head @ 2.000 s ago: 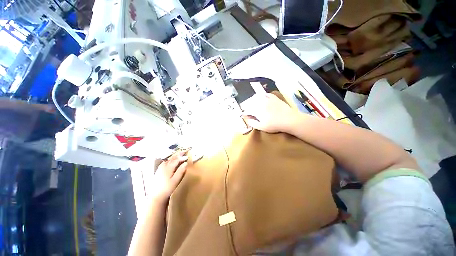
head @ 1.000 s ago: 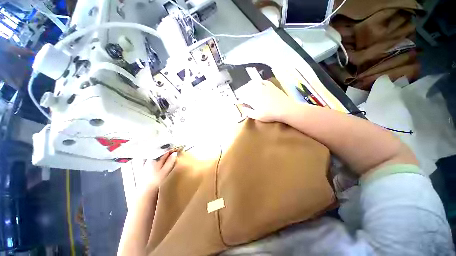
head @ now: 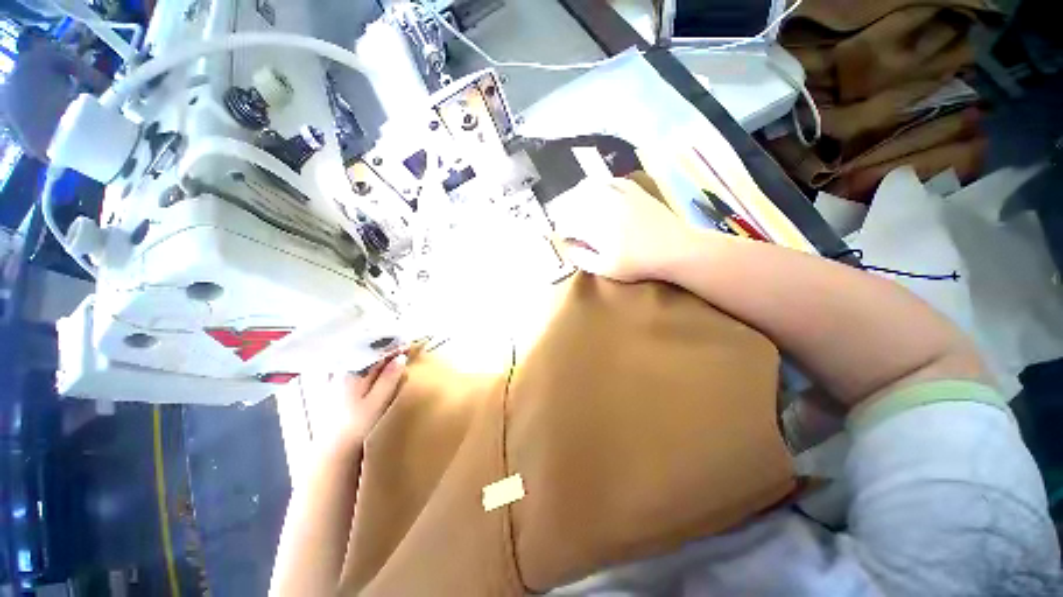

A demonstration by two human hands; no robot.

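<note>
A tan-brown bag panel (head: 629,408) hangs from the sewing machine toward my lap, with a dark line down its middle and a cream tape tab (head: 504,492) on that line. The white sewing machine head (head: 222,268) is at the left. The needle area is overexposed and its parts cannot be made out. My left hand (head: 375,391) is on the panel's upper left edge beside the head, fingers on the material. My right hand (head: 612,233) is at the panel's upper right edge, gripping it near a metal frame; its fingers are washed out by glare.
Red-and-black snips (head: 729,219) and thin pens lie on the white board right of my right hand. A dark curved bracket is behind that hand. Brown pieces (head: 886,93) and white sheets (head: 933,233) are at the right. A tablet-like device stands at the top.
The view has shifted, so the machine head appears farther left and higher. Both hands keep about the same places on the panel. The tape tab sits slightly nearer the needle area than two seconds ago.
</note>
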